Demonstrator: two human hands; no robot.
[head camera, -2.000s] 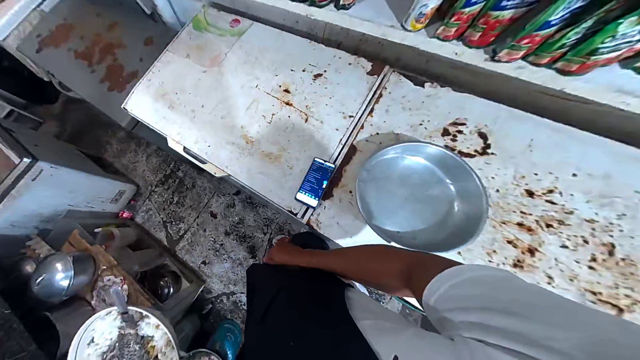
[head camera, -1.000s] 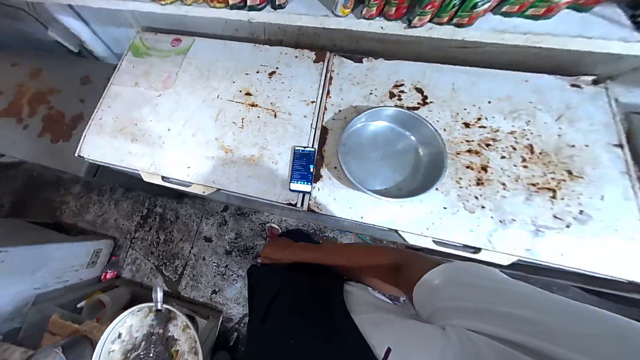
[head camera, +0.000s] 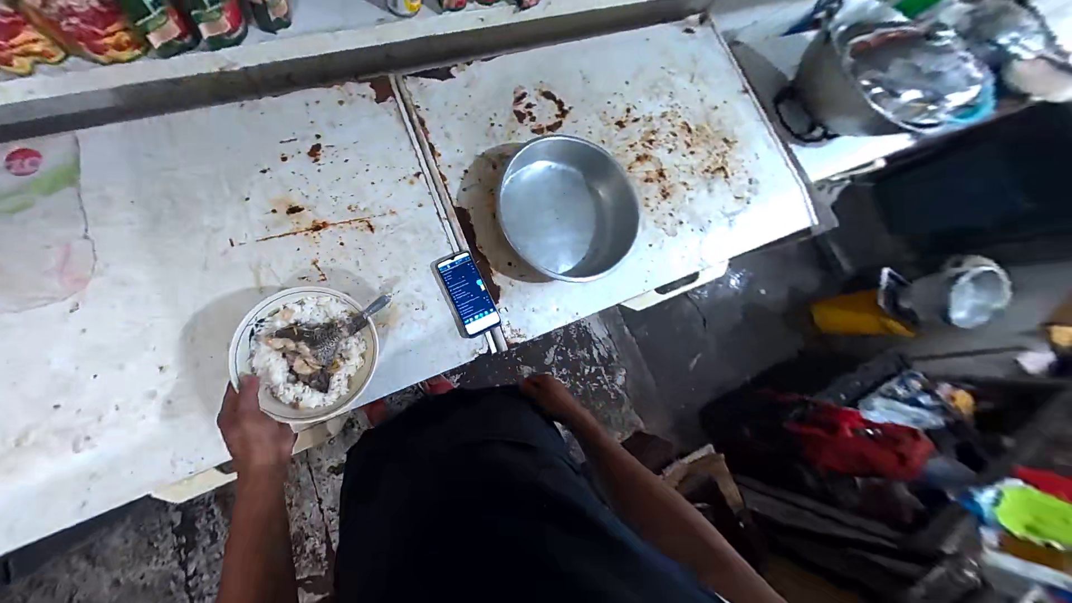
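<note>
My left hand (head camera: 254, 421) grips the near left rim of a bowl (head camera: 373, 368) on the white, rust-spotted lid. White rice, pieces of food and a metal spoon (head camera: 368, 311) are in the bowl, the spoon's handle sticking out to the upper right. A lit phone (head camera: 467, 295) lies on the seam between two lids, right of the bowl. Beyond it stands a round metal pan (head camera: 548, 209) with nothing in it. My right hand (head camera: 544, 394) hangs below the front edge, beside the dark clothing; its fingers are mostly hidden.
Colourful packets (head camera: 92, 29) line the shelf at the back left. A large metal pot (head camera: 837, 92) holding shiny things stands at the far right. A yellow object (head camera: 863, 314), a metal container (head camera: 976, 293) and a red cloth-like item (head camera: 863, 440) lie lower right, partly blurred.
The bowl of rice, low at the left below the lids before, is now on the left lid with my left hand at its rim. Phone and pan stay put; the view has turned right.
</note>
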